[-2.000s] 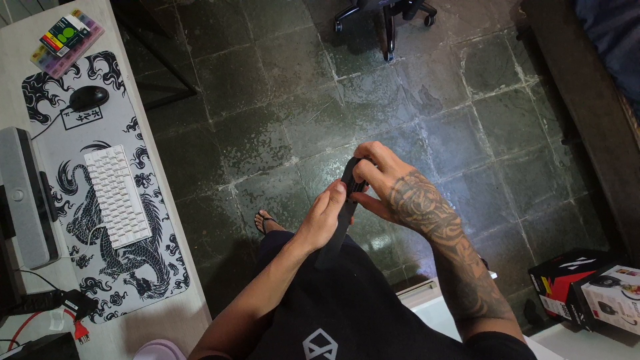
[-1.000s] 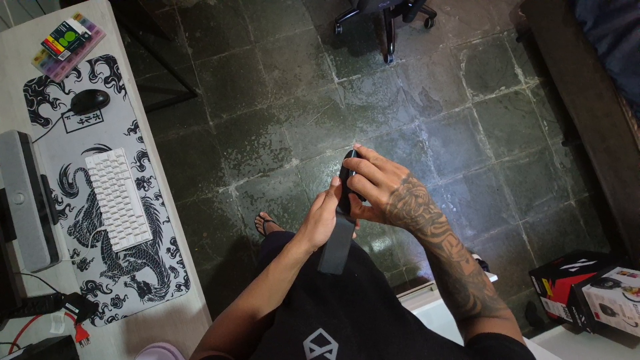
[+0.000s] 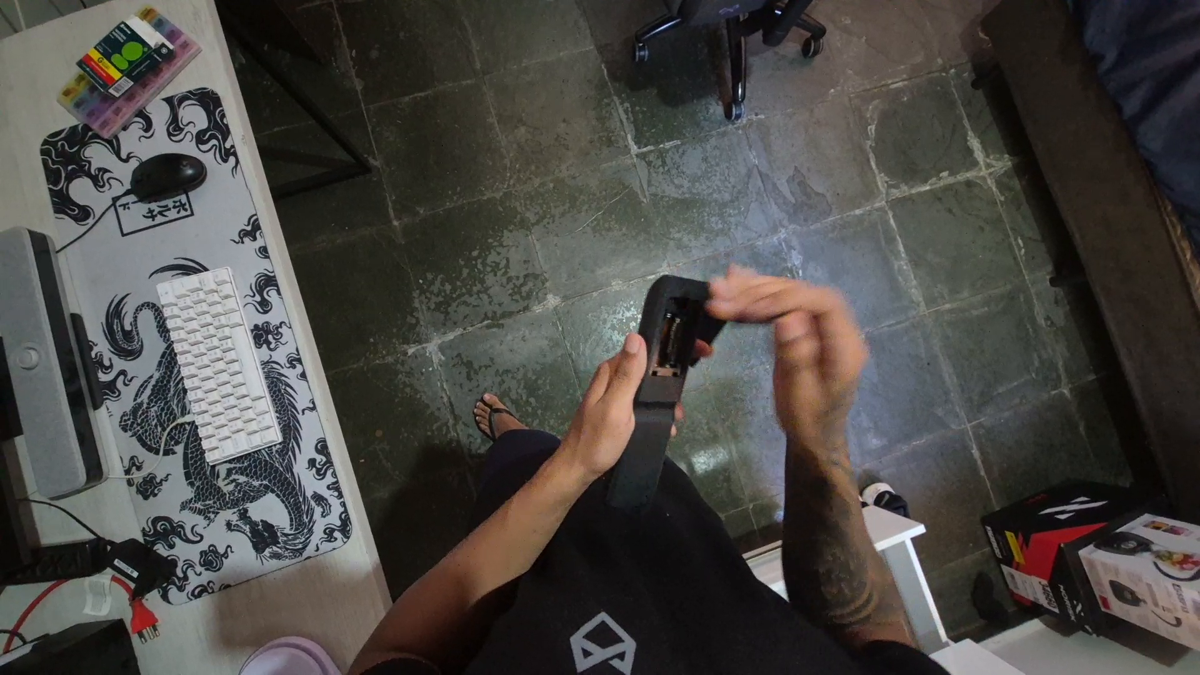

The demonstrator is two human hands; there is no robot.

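Observation:
A black handheld device (image 3: pixel 656 375) with an uncovered battery compartment is held upright at a slight tilt in front of my body. At least one battery (image 3: pixel 672 336) shows inside the compartment. My left hand (image 3: pixel 614 403) grips the device from its left side, thumb along the edge and fingertips showing at the right. My right hand (image 3: pixel 797 328), blurred, is at the upper right of the device, its fingertips by the top corner. Whether those fingers hold anything small is unclear. The device's lower end reaches down over my black shirt.
At the left, a desk (image 3: pixel 366 562) carries a dragon-patterned mat (image 3: pixel 220 225), a white keyboard (image 3: pixel 220 366), a black mouse (image 3: pixel 169 176), a grey speaker (image 3: pixel 47 366) and a colourful plastic case (image 3: pixel 141 89). A wheeled chair (image 3: pixel 736 66) stands ahead; product boxes (image 3: pixel 1041 553) are at lower right.
My right hand has moved off the device's face to its upper right. The battery compartment, covered by my fingers before, now shows. My left hand still holds the device.

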